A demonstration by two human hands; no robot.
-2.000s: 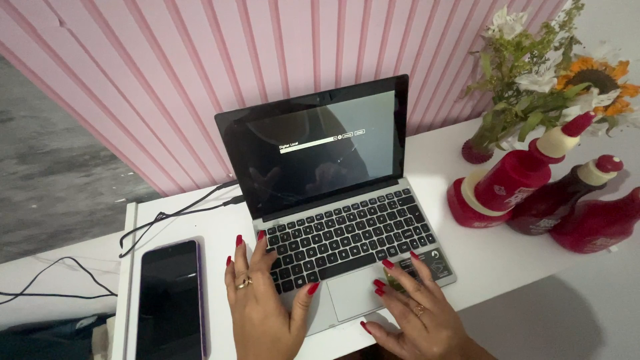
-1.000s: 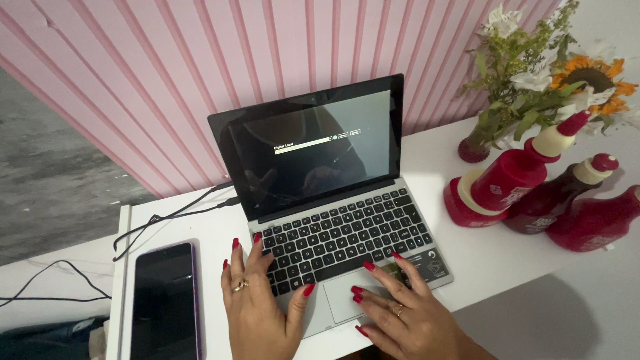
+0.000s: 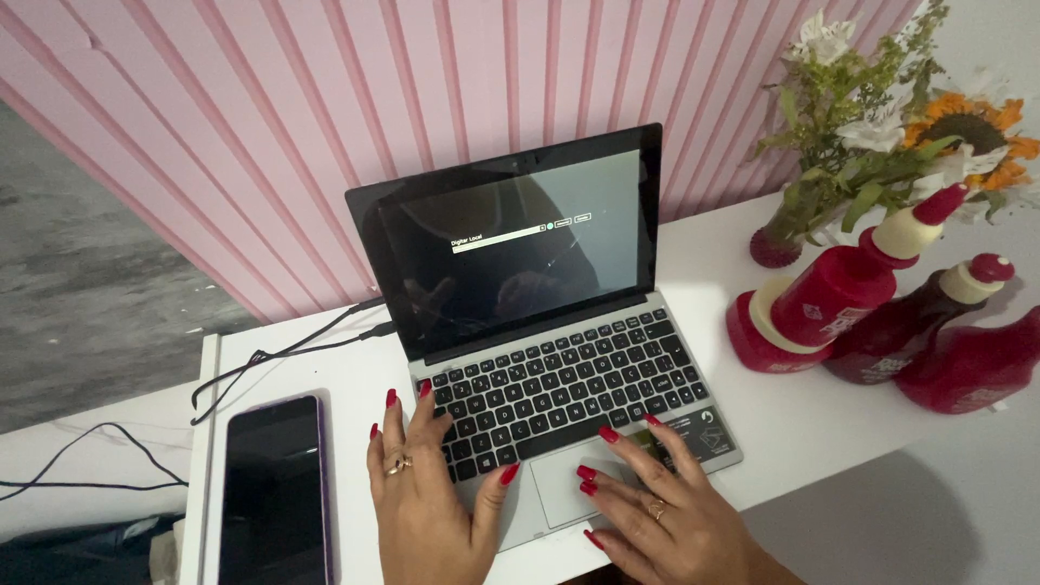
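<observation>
A small silver laptop (image 3: 561,390) with black keys stands unfolded on a white desk (image 3: 780,471), its dark screen (image 3: 520,244) showing a pale text bar and small buttons. My left hand (image 3: 435,496) rests at the keyboard's left edge, fingers spread, a ring on one finger and red nails on all. Over the right part of the touchpad (image 3: 565,491) and the palm rest is my right hand (image 3: 674,512), its fingers apart, also ringed. Neither hand grasps anything. Whether the fingertips press on the surface cannot be told.
A dark-screened smartphone (image 3: 272,487) lies left of the laptop. Black cables (image 3: 301,345) run to the laptop's left side. At the right stand several red bottles (image 3: 837,292) and a vase (image 3: 776,244) of flowers. A pink slatted panel (image 3: 487,73) rises behind the desk.
The fingers of my right hand have shifted a little over the touchpad and palm rest. My left hand stays at the keyboard's left edge.
</observation>
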